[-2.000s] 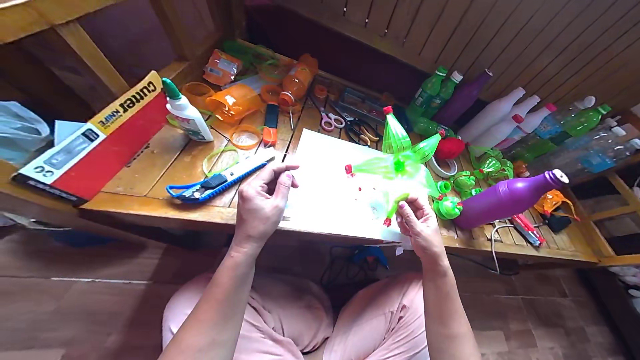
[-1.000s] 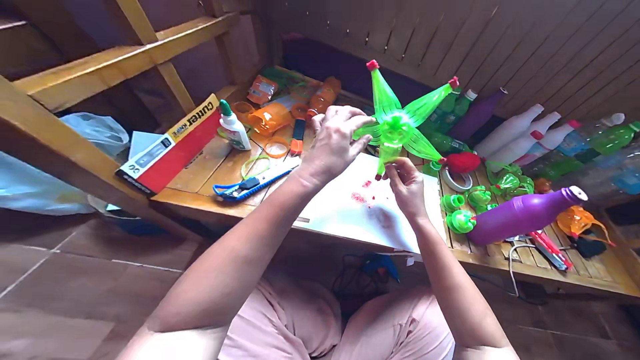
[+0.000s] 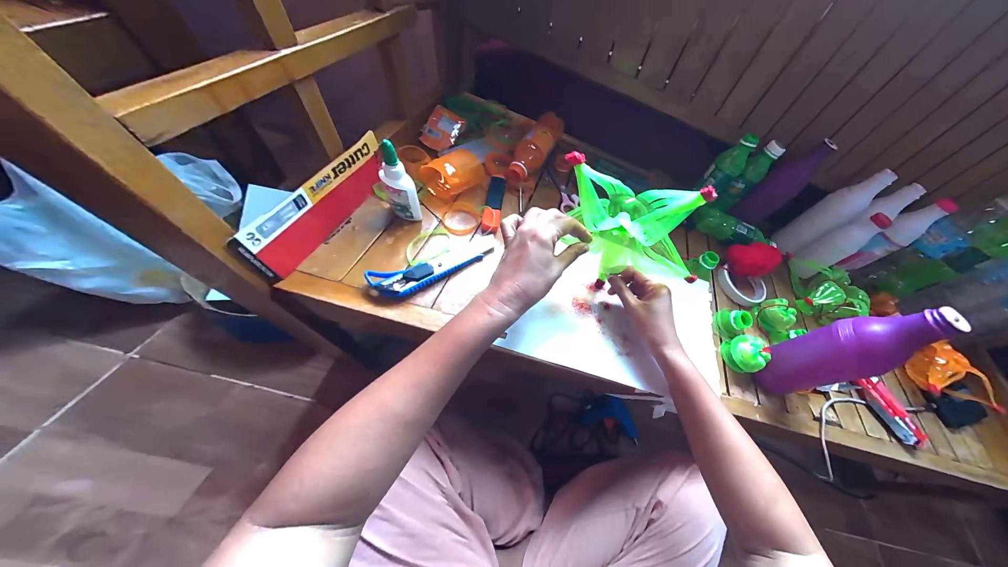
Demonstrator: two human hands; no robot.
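Note:
A star-shaped piece of green plastic bottle (image 3: 630,224), with red tips on its arms, is between my hands above a white sheet (image 3: 535,335). My left hand (image 3: 539,252) is at its left side, thumb and fingers curled toward an arm; whether they grip it is hard to tell. My right hand (image 3: 642,303) has its fingertips pinched at the red tip of the star's lowest arm. Red bits (image 3: 587,305) lie scattered on the sheet beneath. A blue cutter knife (image 3: 425,276) rests on the slatted wooden table, left of the sheet.
A white glue bottle (image 3: 399,185) and cutter knife packaging (image 3: 315,209) stand at the left. Orange bottle pieces (image 3: 453,173) lie behind. To the right are a purple bottle (image 3: 854,350), a roll of tape (image 3: 742,290), green bottle pieces (image 3: 744,353) and a red utility knife (image 3: 890,409).
Two seconds ago my left hand was over the sheet's left edge, apart from the star; it has moved up to the star's left side. The view has shifted.

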